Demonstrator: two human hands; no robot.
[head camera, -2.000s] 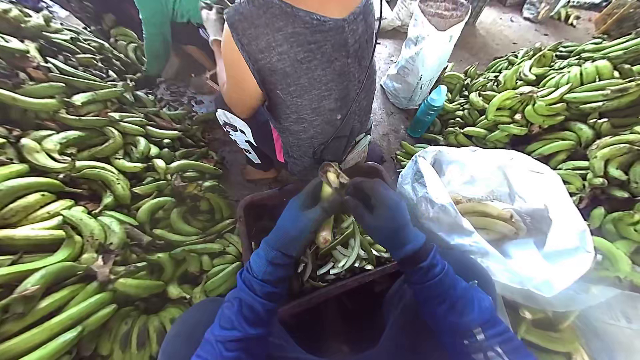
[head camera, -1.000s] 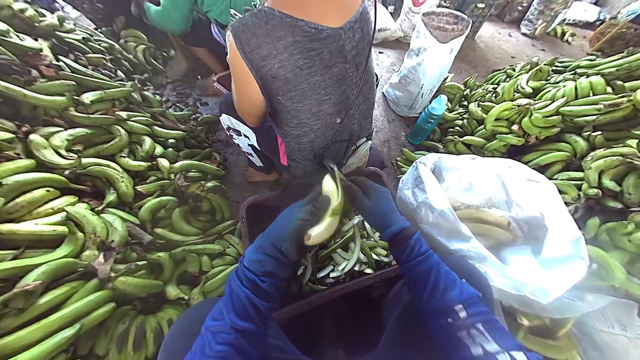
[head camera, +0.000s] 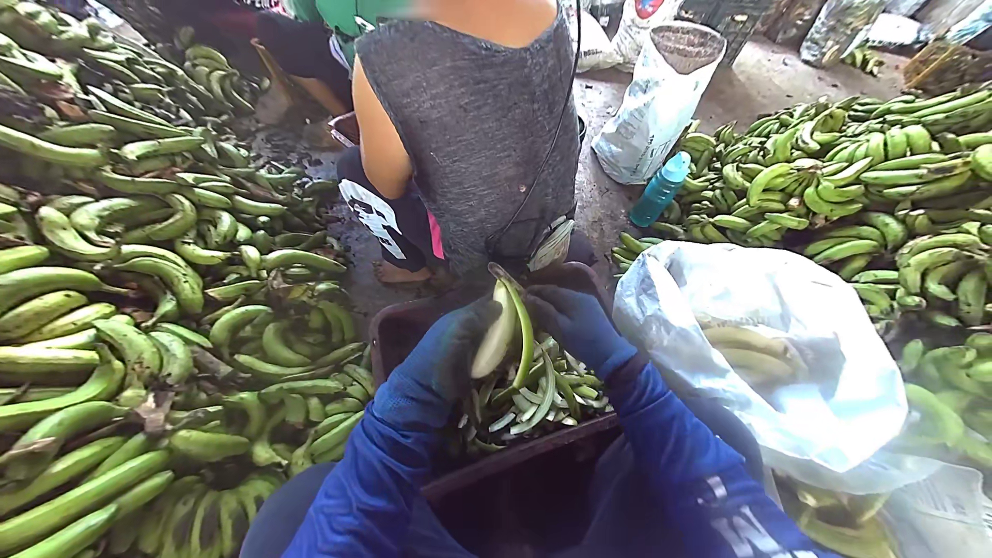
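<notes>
My left hand (head camera: 457, 337), in a dark blue glove, is shut on a mostly peeled plantain (head camera: 495, 333) with pale flesh. A strip of green peel (head camera: 525, 333) hangs from its upper tip, standing off the flesh. My right hand (head camera: 570, 322), gloved too, is closed at the upper end of that strip; its fingertips are partly hidden. Both hands are over a dark plastic crate (head camera: 519, 457) that holds a heap of green and white peel strips (head camera: 542, 399).
A seated person in a grey sleeveless top (head camera: 480, 132) is just beyond the crate. Green plantains lie piled left (head camera: 155, 271) and right (head camera: 845, 178). A clear plastic bag (head camera: 837, 372) with peeled plantains stands at right, near a teal bottle (head camera: 660, 190) and white sack (head camera: 647, 108).
A peel strip now stands away from the plantain, with my right hand at its top. The plantain showed more peel two seconds ago. The person in green at the back has shifted.
</notes>
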